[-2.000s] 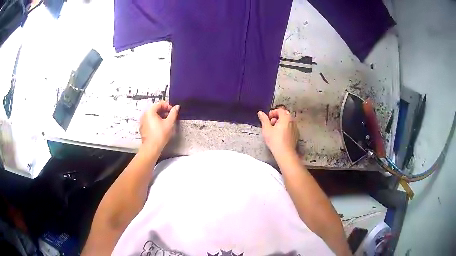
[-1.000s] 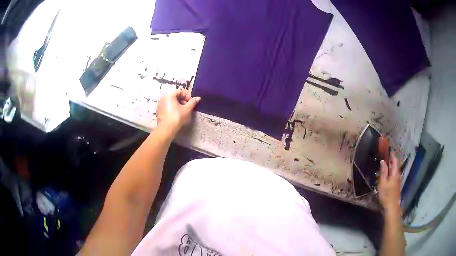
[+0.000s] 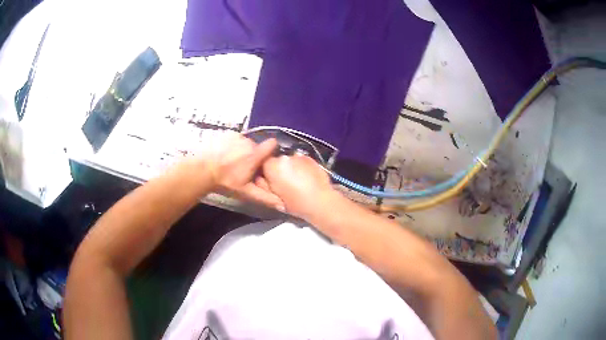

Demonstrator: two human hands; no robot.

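The purple garment panel (image 3: 325, 80) lies flat in front of me, with a darker band along its bottom edge (image 3: 359, 170). The steam iron (image 3: 286, 135) sits on the panel's lower left part; its pale rim and dark body show beyond my hands. My right hand (image 3: 300, 182) is closed over the iron, and its handle is hidden under the hand. My left hand (image 3: 232, 163) is against the iron's left side, touching or very near my right hand. Its fingers partly overlap the iron; whether they grip it or the cloth cannot be told.
Blue and yellow hoses (image 3: 458, 186) run from the iron across the table to the upper right. A tied dark strip bundle (image 3: 121, 98) lies at left. Another purple panel (image 3: 502, 53) lies at back right. The pale stained table (image 3: 438, 219) has its front edge close to me.
My right hand has brought the iron from the far right onto the panel's lower left part. The hoses now stretch across the table. My left hand has moved slightly down, beside the iron.
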